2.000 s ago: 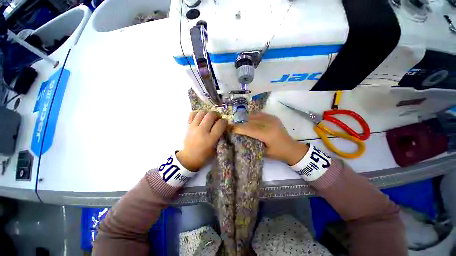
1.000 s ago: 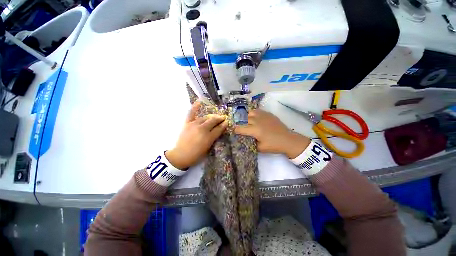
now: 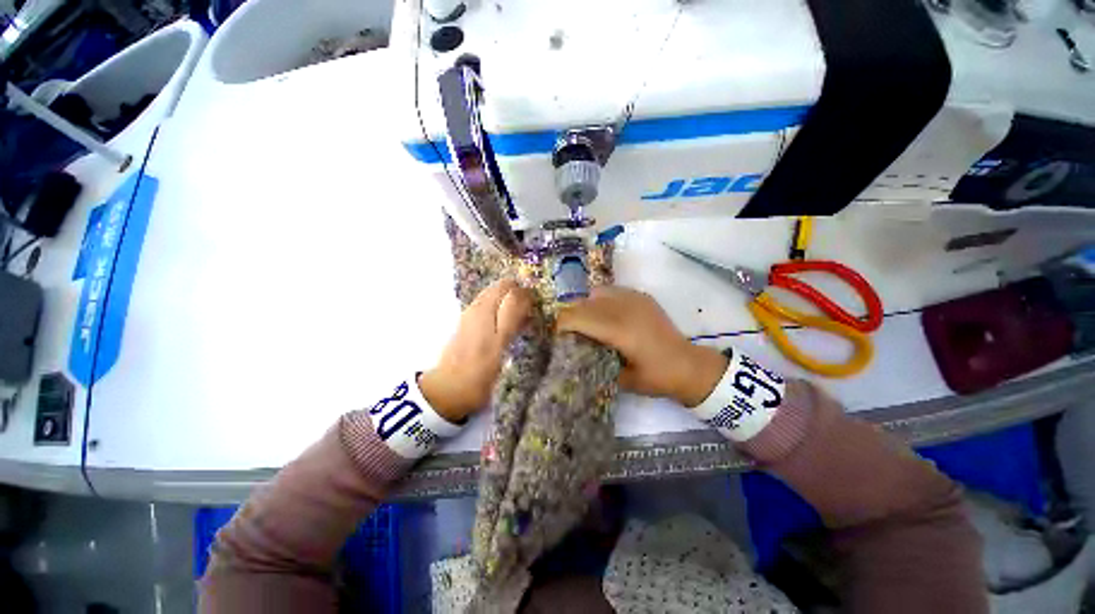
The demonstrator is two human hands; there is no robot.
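Observation:
A grey-brown flecked tweed piece (image 3: 546, 444) runs from under the sewing machine head over the table's front edge to the lap, with a lengthwise groove down it. My left hand (image 3: 486, 342) grips its left side just in front of the presser foot area. My right hand (image 3: 636, 339) grips its right side, fingertips close to my left hand's. The presser foot and needle (image 3: 564, 270) are at the fingertips; the needle point is hidden. The white machine head (image 3: 648, 144) with blue stripe stands above the fabric.
Scissors (image 3: 817, 314) with red and yellow-orange handles lie right of the needle, blades toward it. A dark red flat case (image 3: 991, 336) lies further right. A measuring tape strip (image 3: 696, 459) runs along the table's front edge. A blue crate (image 3: 366, 558) is below the table.
The tweed has fed further under the head; its lower end has swung left and risen on the lap. My left hand has moved in closer to my right.

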